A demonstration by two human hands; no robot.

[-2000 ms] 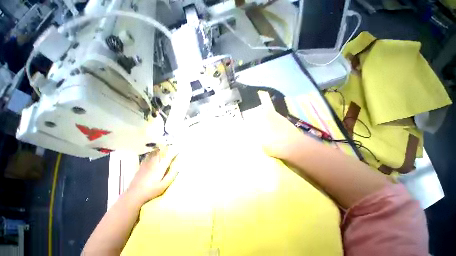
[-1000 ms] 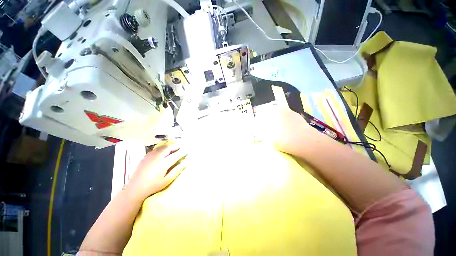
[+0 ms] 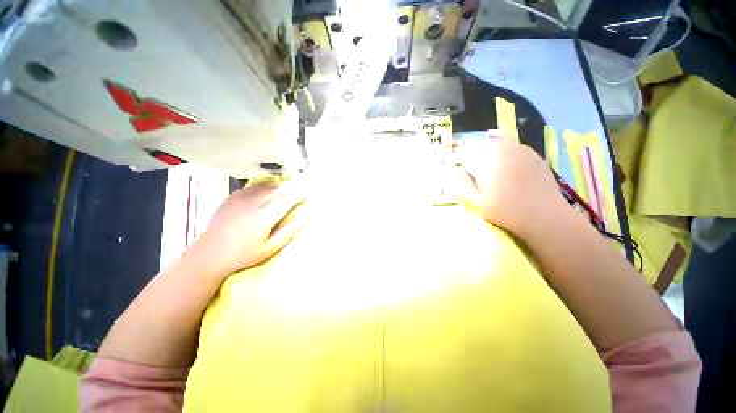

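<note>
The yellow bag body [image 3: 395,339] lies in front of me, its centre seam running towards me. Its far edge reaches the sewing clamp [image 3: 437,133] under the head of the pattern sewing machine [image 3: 202,89]; strong glare hides where they meet. My left hand [image 3: 250,222] lies flat on the bag's left far edge, fingers towards the machine. My right hand [image 3: 508,181] rests at the right far side beside the clamp; its fingertips are washed out by glare. I cannot tell whether either hand grips the cloth.
A red and black tool [image 3: 583,203] with a black cord lies right of my right hand. Yellow bags [image 3: 686,153] are piled at the far right. The pale support board [image 3: 529,68] has yellow tape. More yellow material [image 3: 44,385] shows at the lower left.
The view has moved closer to the machine, so the machine head and bag look larger. The clamp's handwriting now shows. Both hands keep about the same place on the bag.
</note>
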